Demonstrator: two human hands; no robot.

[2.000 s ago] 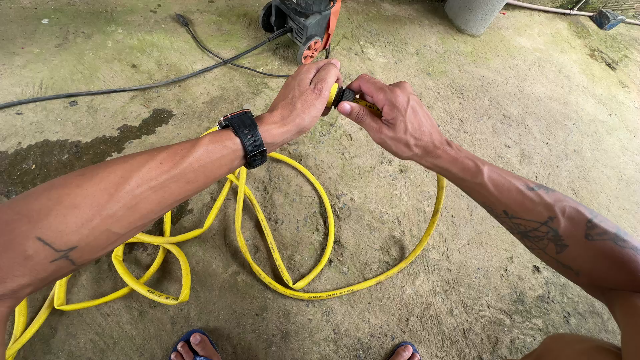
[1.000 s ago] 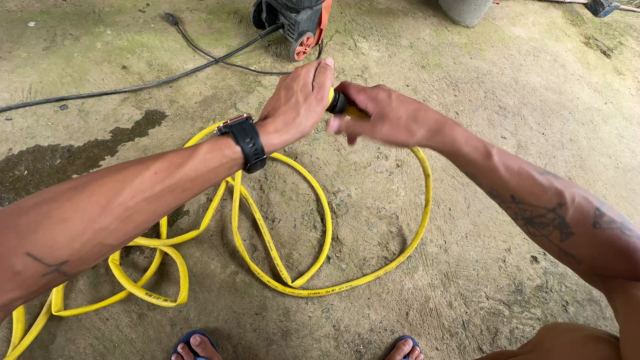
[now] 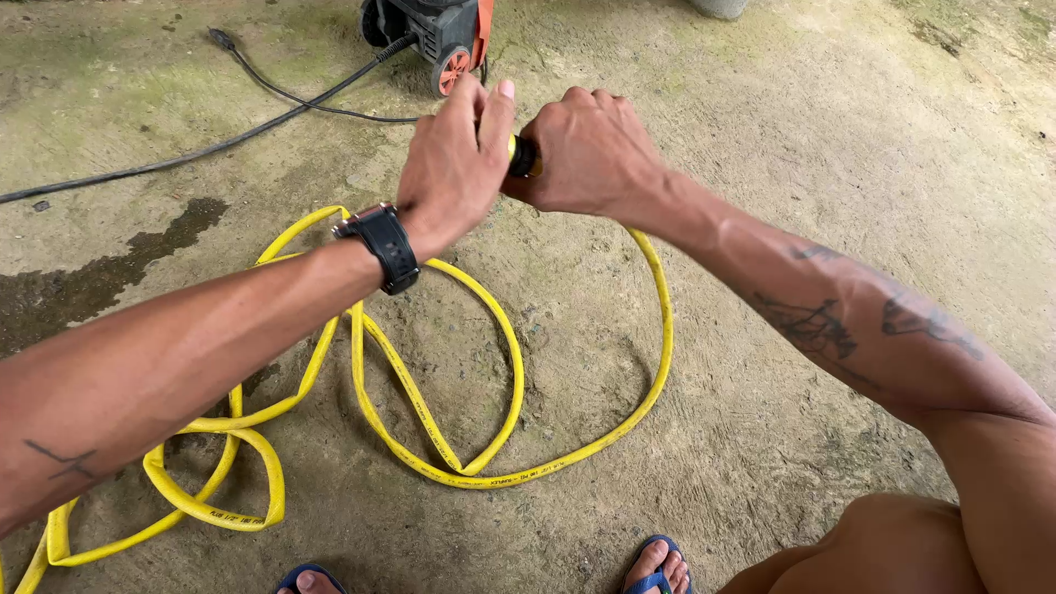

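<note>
My left hand (image 3: 462, 157), with a black watch (image 3: 386, 247) at its wrist, grips a yellow and black hose connector (image 3: 521, 156); most of the connector is hidden by my fingers. Close against it on the right, my right hand (image 3: 590, 153) is closed round the hose end at the connector's black part. From below my right hand the yellow garden hose (image 3: 667, 330) curves down to the concrete floor and lies there in loose loops below and to the left of my hands.
A grey and orange wheeled machine (image 3: 433, 37) stands just beyond my left hand. A black cable with a plug (image 3: 221, 38) and a thicker black hose (image 3: 206, 151) cross the floor at left. A grey container (image 3: 719, 7) is at the top edge. My feet in blue flip-flops (image 3: 656, 577) are below.
My right hand has turned about the hose end, so its back now faces up and its thumb is hidden. My left hand stays at the connector.
</note>
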